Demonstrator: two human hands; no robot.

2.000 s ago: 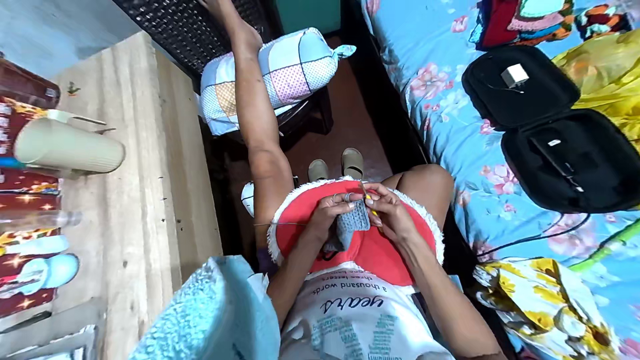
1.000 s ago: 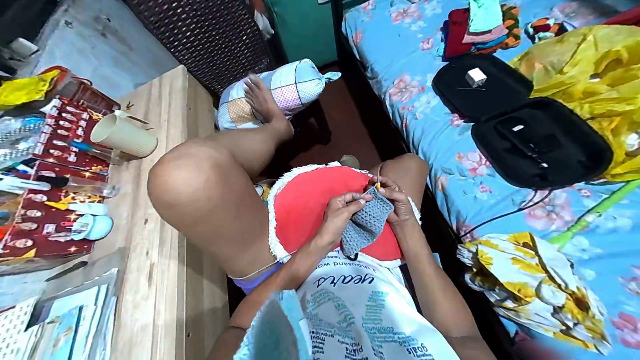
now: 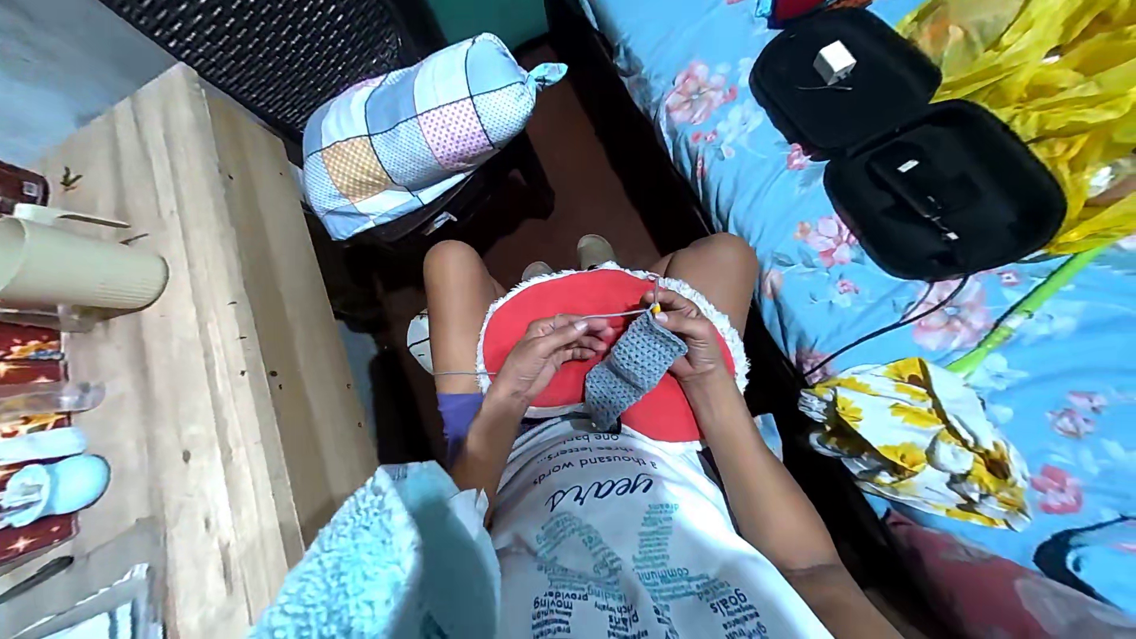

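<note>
A gray crocheted strip (image 3: 632,371) hangs over a red round cushion with a white fringe (image 3: 568,306) on my lap. My right hand (image 3: 697,337) pinches the strip's upper edge and a crochet hook with a yellow part (image 3: 656,309). Gray yarn (image 3: 617,314) runs from the hook to my left hand (image 3: 552,355), whose fingers are curled around it, left of the strip. More yarn crosses my thigh at the left. The hook's tip is too small to make out.
A wooden table (image 3: 244,293) with a beige pitcher (image 3: 80,266) stands left. Ahead lies a patchwork pillow (image 3: 422,133). On the bed at right are an open black case (image 3: 945,191), a yellow plastic bag (image 3: 1047,98) and a yellow-flowered cloth (image 3: 919,439).
My left leg, raised toward the pillow before, is now lowered and bent beside the cushion. My left hand has moved away from the crocheted strip, with yarn stretched between it and the hook.
</note>
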